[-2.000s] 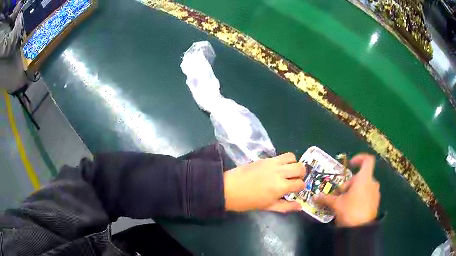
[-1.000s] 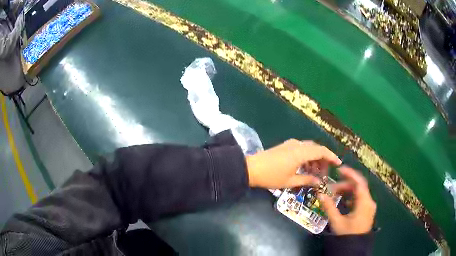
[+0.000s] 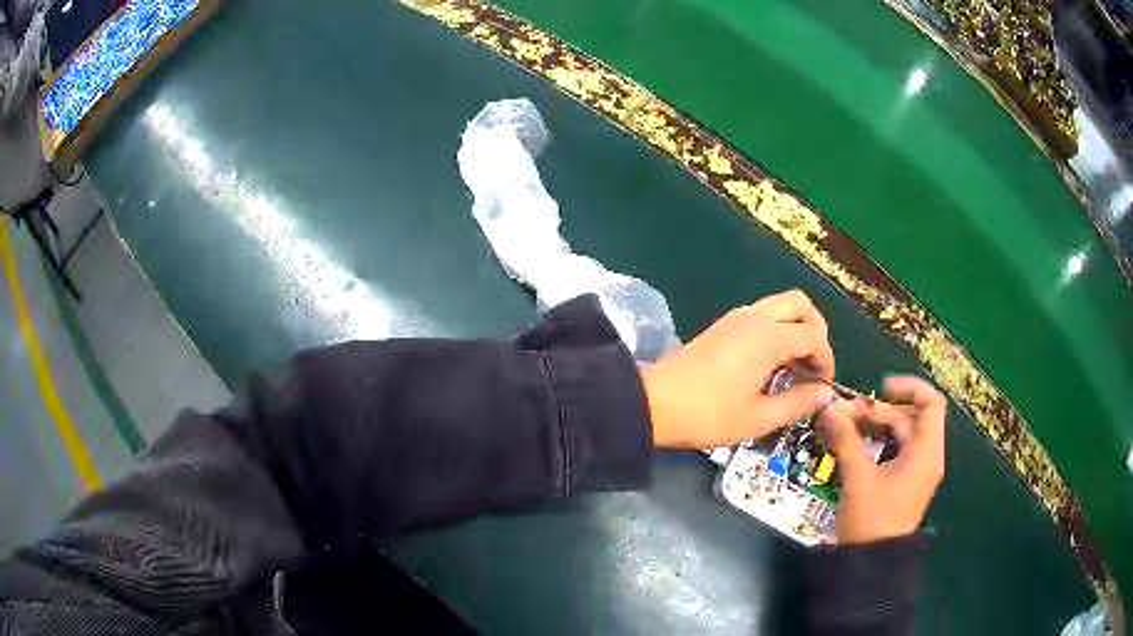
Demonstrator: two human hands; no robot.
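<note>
The open white housing lies on the dark green bench, its upper part hidden by my hands. A circuit board with a blue part and a yellow component shows inside. My left hand is over the housing's upper left side, its thumb and finger pinched on a thin coppery piece. My right hand is over its right side, with its fingertips on the same piece. A crumpled translucent bagged power cord runs up and left from behind my left wrist.
A brown belt edge rail with peeling yellow paint curves beyond the bench. Past it is the green conveyor belt. A tray of blue-and-white pieces is at far left. A bin of brassy parts is at far right.
My hands have risen from inside the housing and come together over its upper part, with the thin coppery piece now visible between them. The camera view has shifted a little.
</note>
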